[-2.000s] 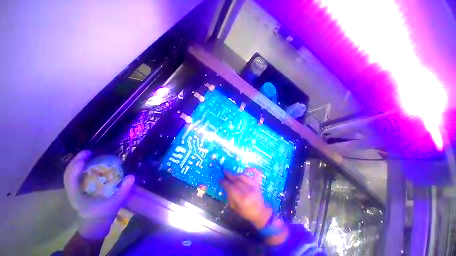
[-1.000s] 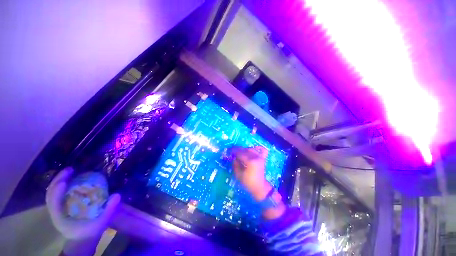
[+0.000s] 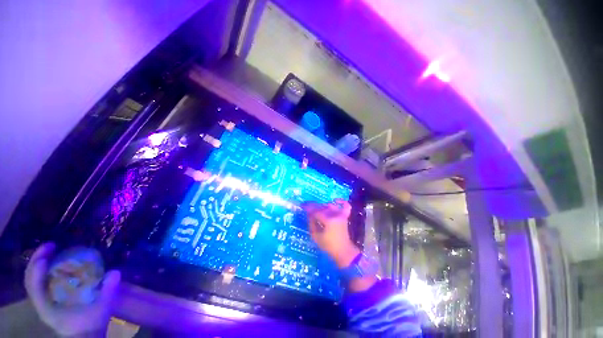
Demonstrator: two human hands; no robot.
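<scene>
A printed circuit board point(image 3: 244, 218) glows blue and lies flat in a dark carrier point(image 3: 198, 277) with small pinkish clips at its edges. My right hand point(image 3: 330, 228) is over the right part of the board, fingertips pinched together close to its surface. Any tool between the fingertips is too small and blurred to tell. A band shows at the right wrist. My left hand point(image 3: 43, 297), pale and gloved, is at the lower left and holds a small round cup point(image 3: 75, 277) with whitish, lumpy contents.
A metal rail point(image 3: 264, 112) runs behind the board and another point(image 3: 198, 307) in front. Beyond the back rail is a dark holder with round items point(image 3: 311, 121). Shiny crumpled foil point(image 3: 129, 188) lies left of the board. A violet-lit hood point(image 3: 489, 72) hangs above right.
The view has shifted, so the board and both hands sit further left in the picture, and the bright lamp strip has mostly left view. My right hand has moved towards the board's right side.
</scene>
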